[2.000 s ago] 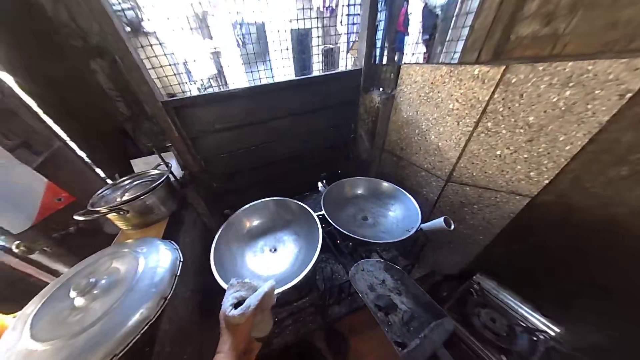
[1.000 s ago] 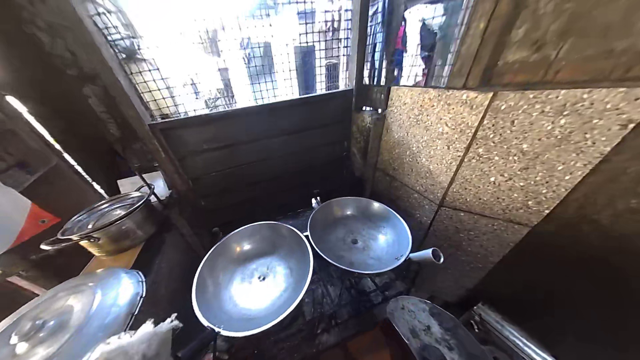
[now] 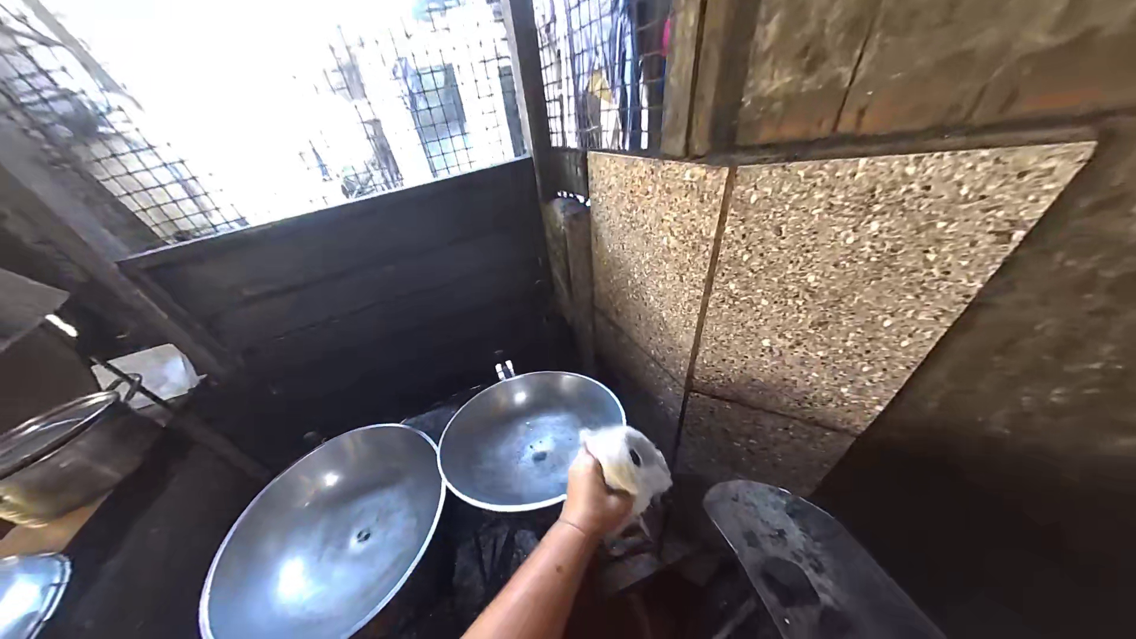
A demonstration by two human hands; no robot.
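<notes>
My left hand (image 3: 599, 497) is closed around a pale, fluffy cloth (image 3: 643, 466) at the right rim of the smaller metal wok (image 3: 524, 435). The cloth covers the place of that wok's tubular handle; a dark round spot shows in it. A larger metal wok (image 3: 328, 532) sits to the left, its rim meeting the smaller wok's rim. Both woks look bare inside, with a small dark mark at the bottom. My right hand is not in view.
A long metal scoop with dark residue (image 3: 790, 568) lies at lower right. A metal pot (image 3: 67, 457) and a shiny lid's edge (image 3: 31, 590) are at left. Dark boards (image 3: 373, 266) and pebbled wall panels (image 3: 799, 284) stand behind; wire mesh (image 3: 160, 177) is above.
The hand with the cloth has moved from the left wok's near rim to the smaller wok's right rim. One second ago only the cloth showed, at lower left.
</notes>
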